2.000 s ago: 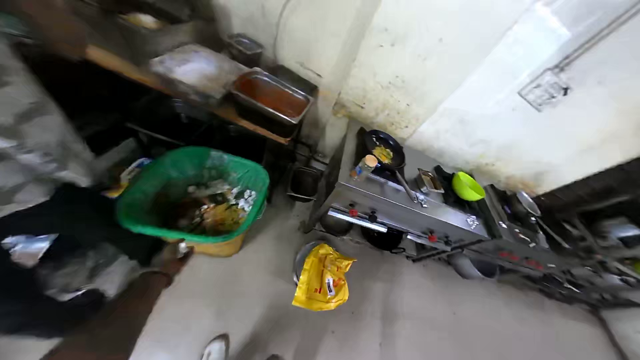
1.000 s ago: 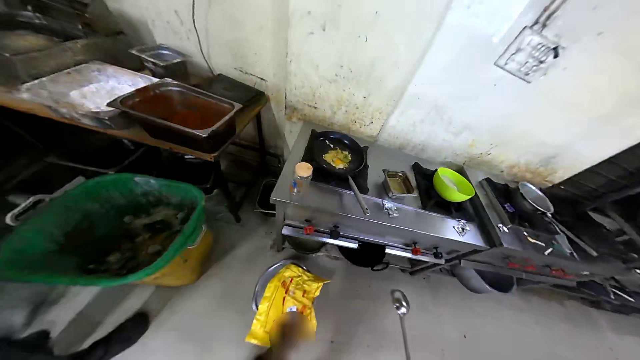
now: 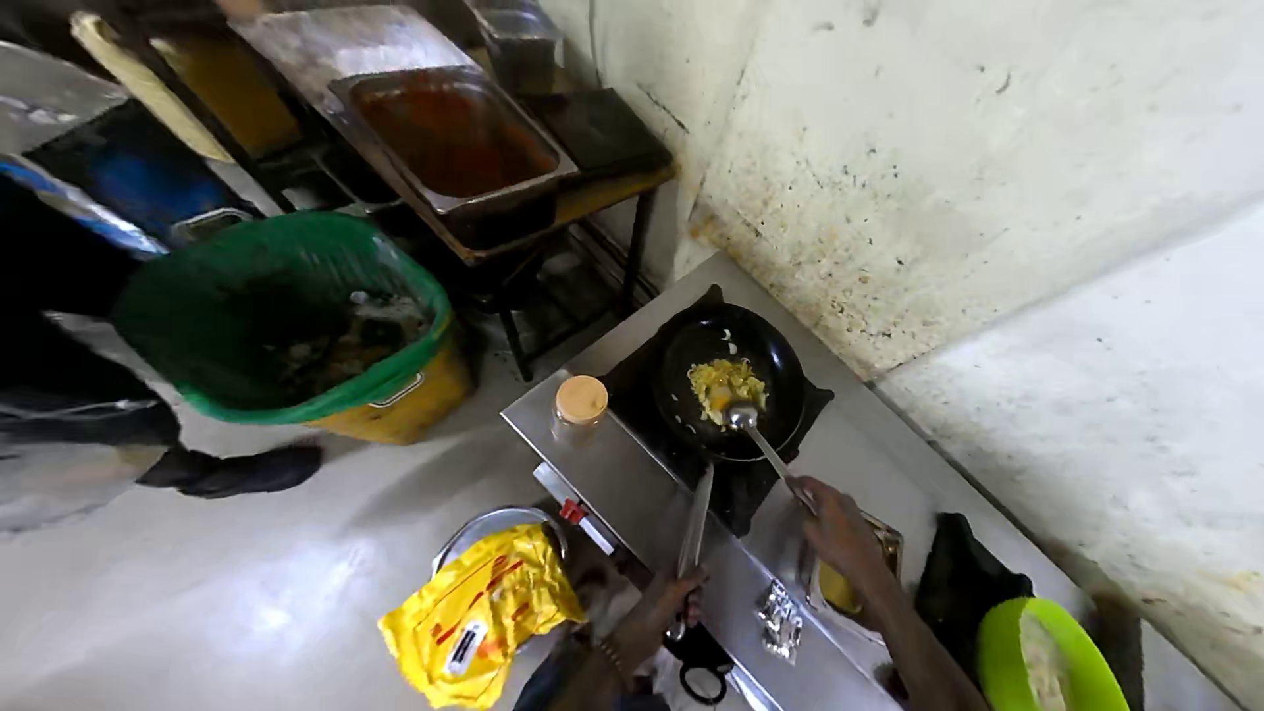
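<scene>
A black frying pan [image 3: 681, 346] sits on the stove burner, with chopped yellowish food [image 3: 721, 383] in it. My left hand [image 3: 673, 600] is closed on the pan's long metal handle [image 3: 697, 518]. A metal ladle or spoon [image 3: 765, 446] is in my right hand [image 3: 834, 518], its bowl resting in the food. Beside my right forearm stands a rectangular metal container [image 3: 894, 548] with something yellow in it. Crumpled foil [image 3: 780, 620] lies on the steel stove top between my hands. A jar with a tan lid [image 3: 581, 400] stands left of the pan.
A green-lined bin [image 3: 434, 336] holds waste at the left, with a person's dark shoe [image 3: 259, 470] near it. A tray of red sauce [image 3: 454, 133] rests on a table. A yellow plastic packet [image 3: 484, 617] lies over a round metal vessel. A lime-green bowl [image 3: 1062, 657] is at lower right.
The view has moved closer to the stove. Both my hands are now at the pan, one on its handle and one on the ladle or spoon; earlier neither was there.
</scene>
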